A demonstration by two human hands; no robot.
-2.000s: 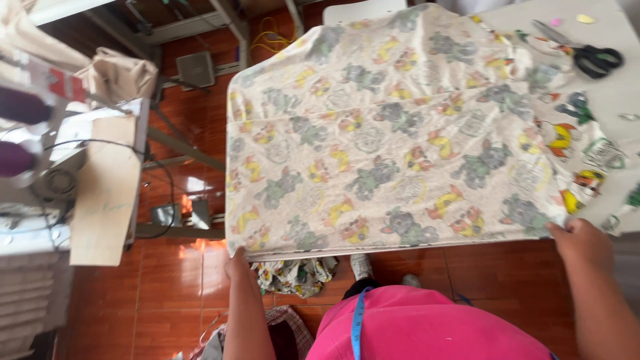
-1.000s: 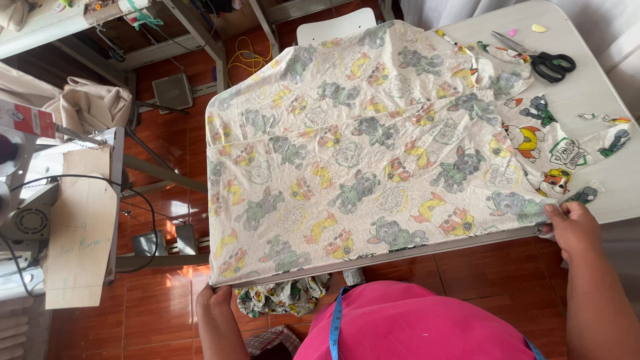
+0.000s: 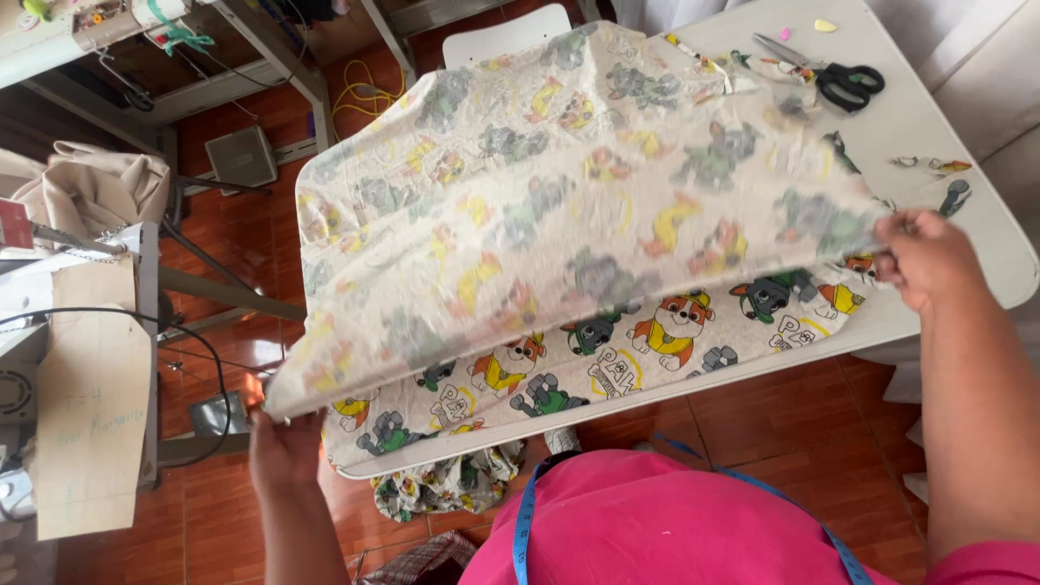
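Observation:
A printed cartoon-dog fabric [image 3: 504, 236] lies over a white table [image 3: 951, 301], its paler side up. My left hand [image 3: 284, 447] grips its near left corner, and my right hand [image 3: 926, 252] pinches its near right corner. Between them the near edge is lifted and partly blurred by motion. Beneath it a layer with the bright printed side up [image 3: 666, 333] shows along the table's near edge. Black-handled scissors [image 3: 845, 85] lie at the far right of the table, beside narrow fabric scraps [image 3: 934, 165].
Two small chalk-like pieces, pink [image 3: 785, 33] and yellow [image 3: 825, 26], lie near the scissors. A white chair [image 3: 508, 36] stands beyond the table. At left are a machine table with a paper pattern piece [image 3: 89, 406] and a black cable. Bunched printed fabric [image 3: 447, 479] is below the table.
Both hands have raised the fabric's near edge from the table edge and moved it away from my body, uncovering the bright printed layer beneath.

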